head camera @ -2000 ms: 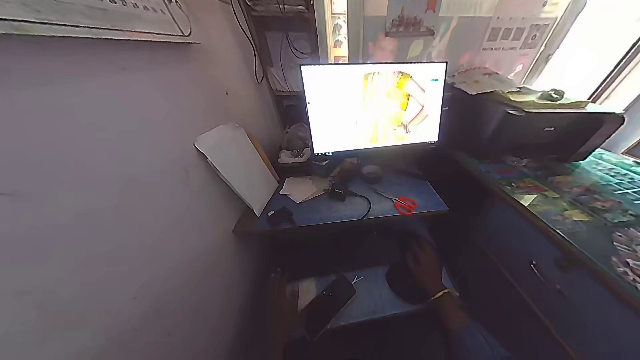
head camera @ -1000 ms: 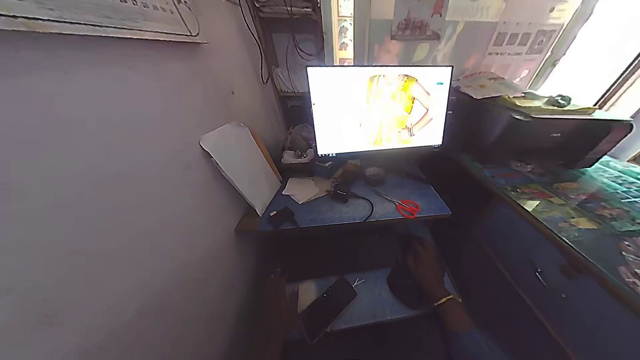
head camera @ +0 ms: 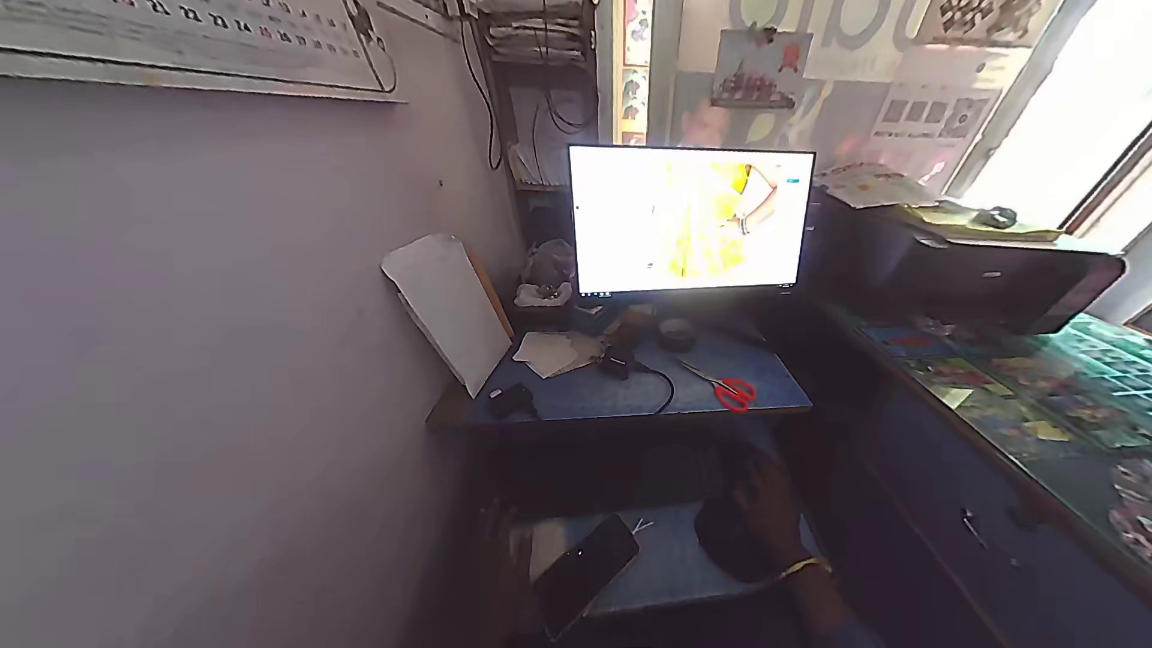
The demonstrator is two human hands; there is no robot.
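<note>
My right hand [head camera: 765, 504], with a yellow bangle at the wrist, rests at the right of the lower blue shelf, beside and partly over a dark mouse pad [head camera: 731, 538]. Shadow hides its fingertips, and whether a mouse is under them cannot be told. In deep shadow at the shelf's left edge is my left hand [head camera: 506, 549], its finger pose unclear. Just right of it lies a dark smartphone [head camera: 587, 576], tilted across the shelf [head camera: 670, 562]. Above, a lit monitor [head camera: 691, 220] shows a figure in yellow clothing.
Red-handled scissors [head camera: 735, 393], a black cable [head camera: 668, 387], a tape roll [head camera: 677, 334] and papers [head camera: 553, 352] lie on the upper desk [head camera: 594, 403]. A white board or folder [head camera: 454, 310] leans on the left wall. A printer [head camera: 981, 274] stands on the glass counter at right.
</note>
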